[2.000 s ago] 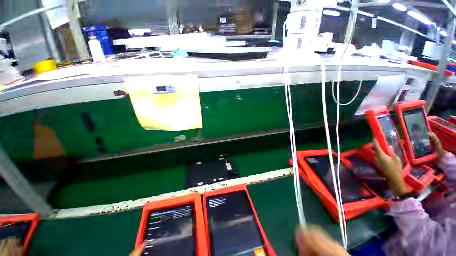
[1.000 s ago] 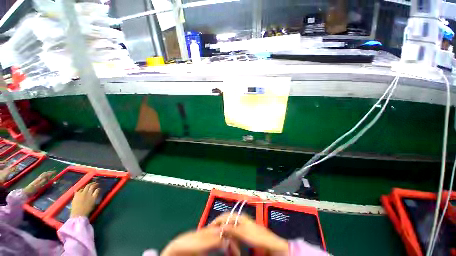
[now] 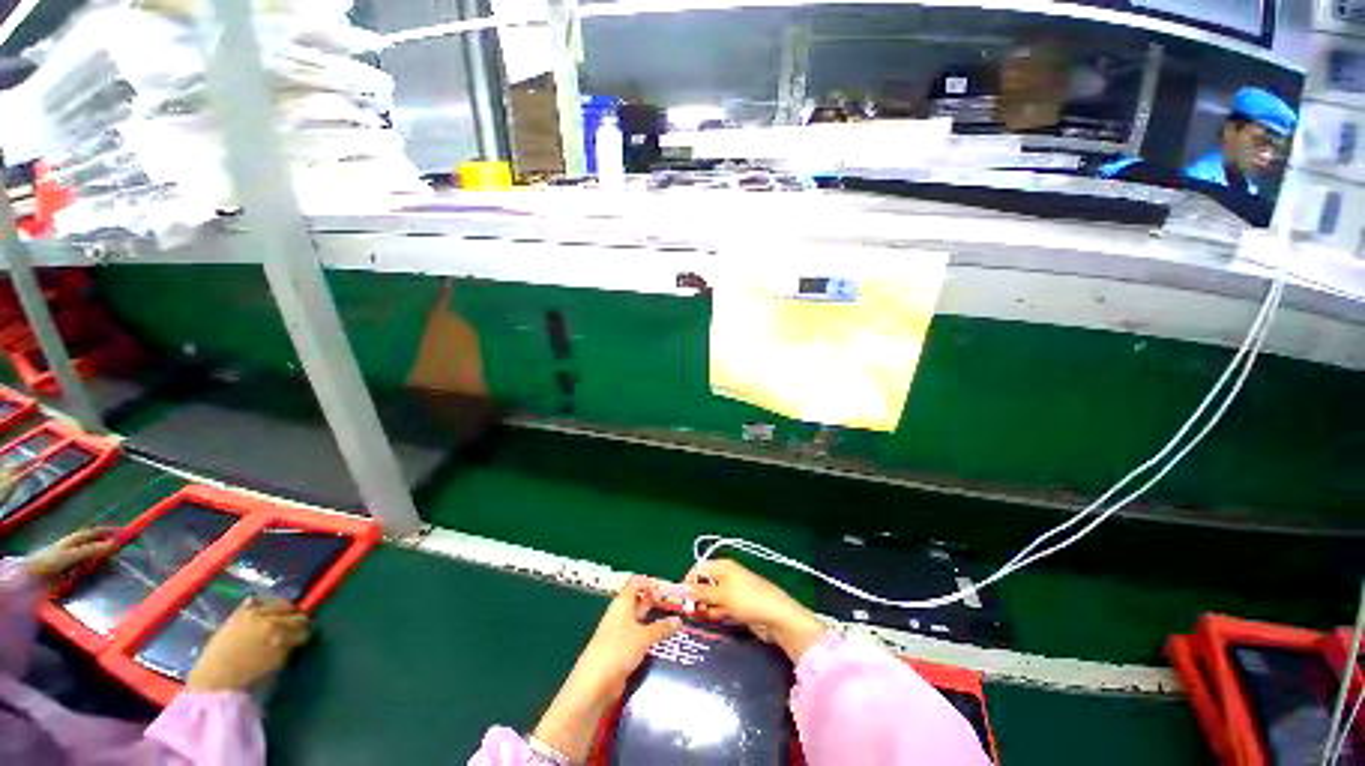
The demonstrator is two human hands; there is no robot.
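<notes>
My left hand (image 3: 623, 635) and my right hand (image 3: 744, 599) meet at the top edge of a tablet (image 3: 704, 696). Its dark screen shows white text lines and a bright reflection. It lies in the left slot of a red tray (image 3: 973, 693), whose right part is mostly behind my right sleeve. White USB cables (image 3: 1052, 542) run from the shelf at right to my right hand. My fingers pinch the cable ends at the tablet's top edge; whether a plug is inside cannot be seen. My left hand is at the tray's edge beside them.
Another worker's hands (image 3: 247, 647) are on a two-slot tray (image 3: 99, 647) at left. Stacked trays (image 3: 1213, 696) lie at right. A black slab (image 3: 913, 587) lies behind the white rail. A yellow sheet (image 3: 823, 341) hangs from the shelf. A metal post (image 3: 322, 322) stands at left.
The view has shifted slightly. My hands, held blurred above the tray with the cables a second ago, are now at the tablet's top edge. The cables now loop in from the right.
</notes>
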